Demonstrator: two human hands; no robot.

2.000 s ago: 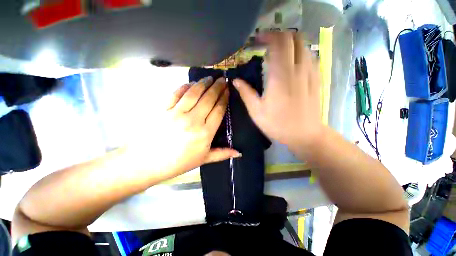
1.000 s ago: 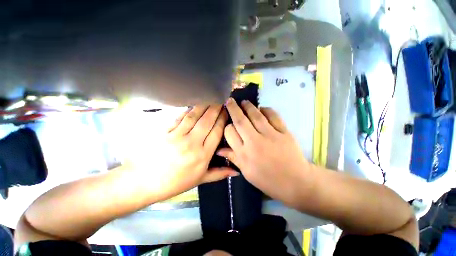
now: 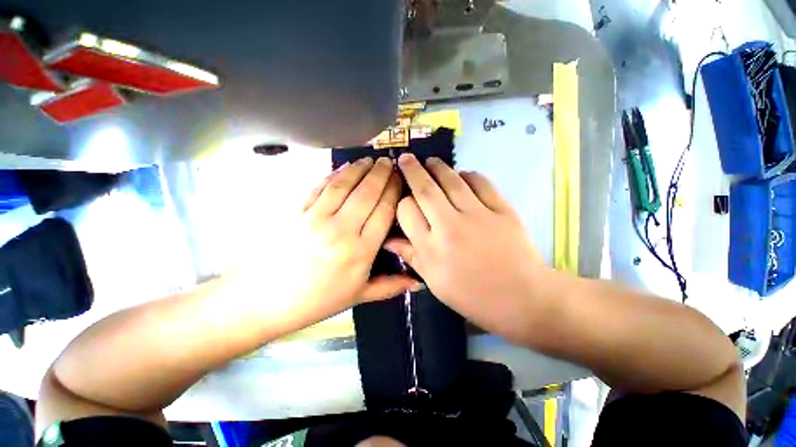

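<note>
A black zippered panel runs from the machine's needle area down over the table's front edge. A silvery zipper chain lies along its centre. The panel's far end sits at the brass-coloured presser foot. My left hand lies flat on the panel's left half, fingertips just short of the foot. My right hand lies flat on the right half beside it. The hands almost touch and hide the panel's middle. Neither hand visibly grips it.
The dark grey machine head fills the upper left. Green-handled snips and a cable lie at the right. Blue parts bins stand at the right edge. Yellow tape edges the sewing area. A black pouch lies at the left.
My right hand has come down from above the machine plate onto the panel, beside my left hand. My left hand stays on the panel. The camera view has shifted.
</note>
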